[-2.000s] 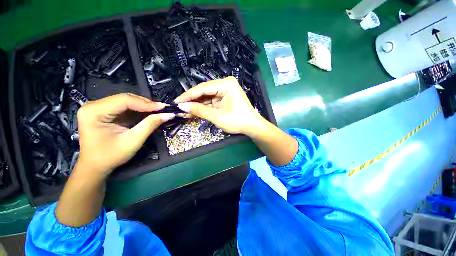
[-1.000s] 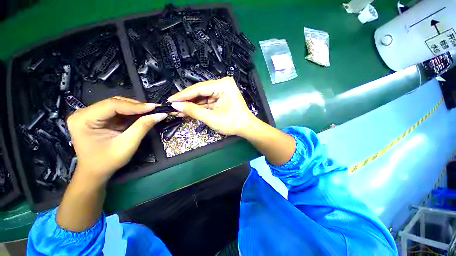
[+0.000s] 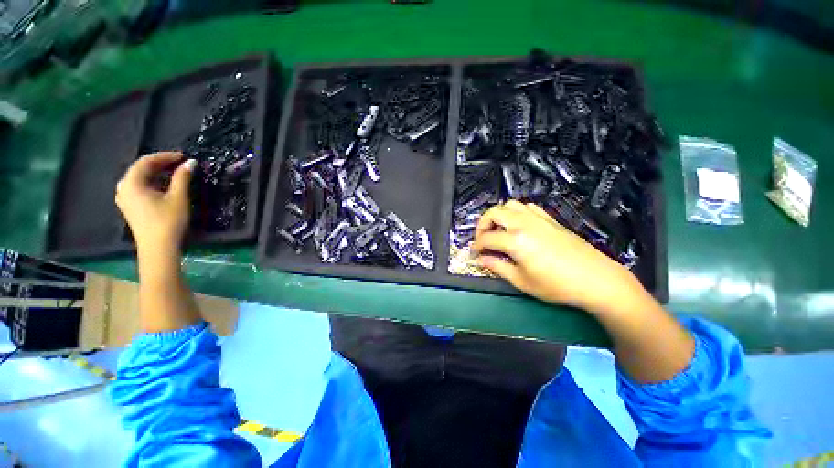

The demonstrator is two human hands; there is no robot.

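Observation:
My left hand (image 3: 157, 199) is over the left parts tray (image 3: 101, 187), thumb and fingers curled close together beside black parts; whether it holds one cannot be told. My right hand (image 3: 539, 251) is in the near left corner of the right compartment of the two-part tray (image 3: 450, 164). Its bent fingertips touch the heap of small gold fittings (image 3: 465, 260), partly hiding it; no held fitting can be made out. Black plastic parts (image 3: 549, 119) are piled in that compartment. More black parts (image 3: 352, 215) lie loosely in its left compartment.
The left tray's right compartment holds small dark parts (image 3: 219, 137). On the green bench (image 3: 366, 37), right of the trays, lie a labelled zip bag (image 3: 711, 183) and a zip bag of small parts (image 3: 791, 187). A cardboard-coloured panel (image 3: 110, 311) stands below the bench's left edge.
The view has turned left, bringing the left tray in. My hands have parted from the black part held between them: left to the left tray, right down to the gold heap.

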